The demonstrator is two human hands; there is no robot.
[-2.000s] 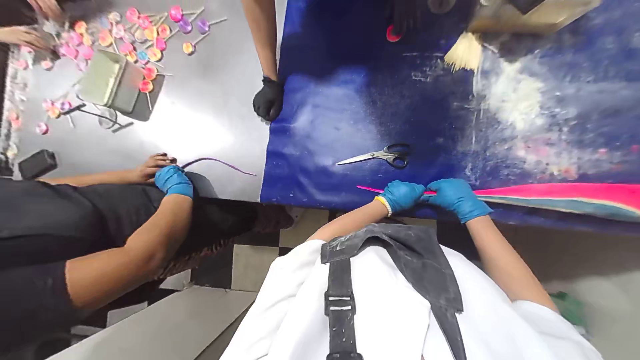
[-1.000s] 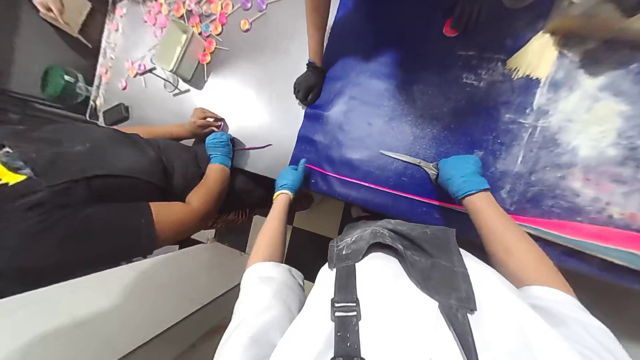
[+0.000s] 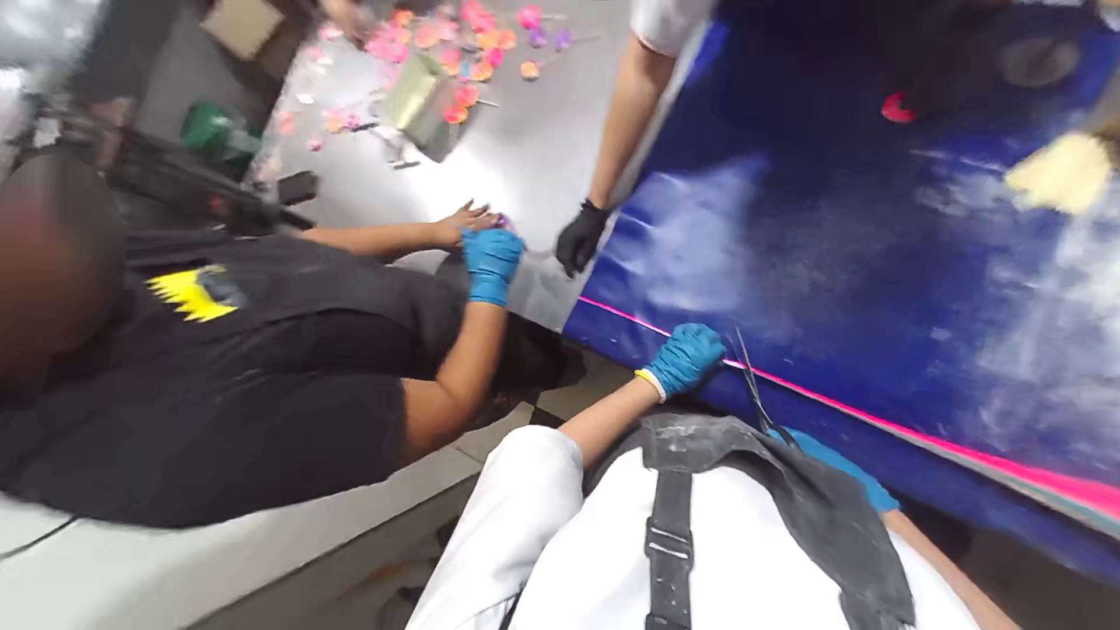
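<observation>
My left hand [image 3: 689,359], in a blue glove, is closed on a thin pink strand [image 3: 840,403] along the near edge of the blue table. The strand widens to the right into a thicker pink and pale band. My right hand [image 3: 831,459], also blue-gloved and partly hidden by my apron, holds scissors [image 3: 754,385]. Their blades point up across the strand, just right of my left hand. Whether the blades touch the strand cannot be told.
On the left a co-worker's blue-gloved hand [image 3: 493,262] is over a metal table [image 3: 542,157] bearing lollipops [image 3: 479,39]. Another person's black-gloved hand [image 3: 582,238] rests near the blue table's corner [image 3: 604,289]. A pale brush [image 3: 1060,173] lies at the right.
Two seconds ago the scissors lay on the blue table; one second ago my right hand was at their handles. Since then my left hand has moved right along the strand from the table corner.
</observation>
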